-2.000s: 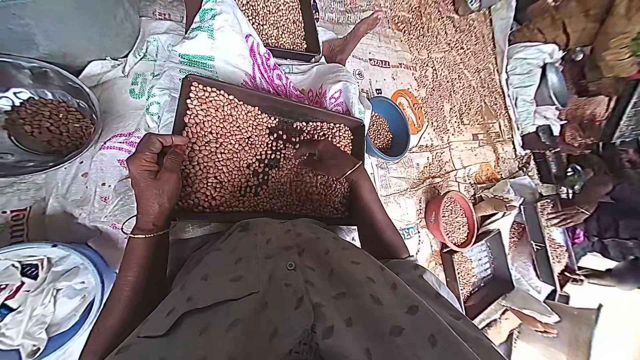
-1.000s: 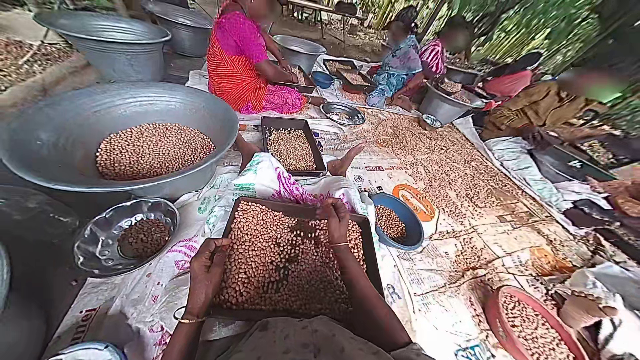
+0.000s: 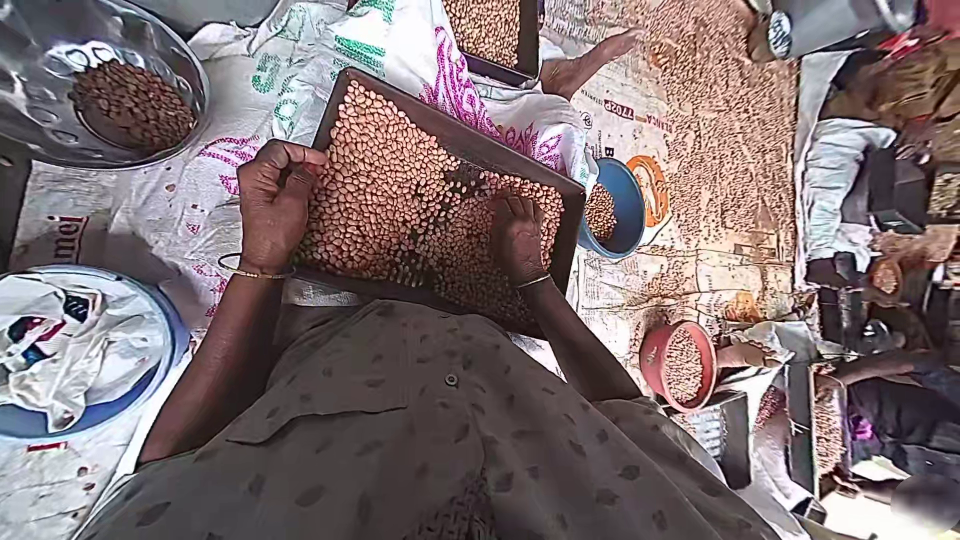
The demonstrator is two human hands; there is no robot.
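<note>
A dark rectangular tray [image 3: 480, 139] full of pale brown nuts or beans [image 3: 382, 165] lies tilted in the view, close to my body. My left hand [image 3: 276, 199] is at the tray's left rim, thumb and forefinger pinched together; whether something small sits between them cannot be seen. Over the right part of the tray, my right hand [image 3: 519, 232] reaches down among the nuts with bent fingers, and its fingertips are partly hidden. Between the hands, a thinner patch of nuts shows the dark tray bottom.
Right of the tray stands a blue bowl [image 3: 626, 210] with nuts; a red bowl [image 3: 709, 367] is farther right. Upper left is a metal basin [image 3: 191, 75] of darker nuts, lower left a blue tub [image 3: 176, 337] with sacking. Another tray [image 3: 499, 71] lies ahead. People sit at right.
The view swung up a second ago and is back down now. My right hand, raised above the tray then, is now down at the nuts.
</note>
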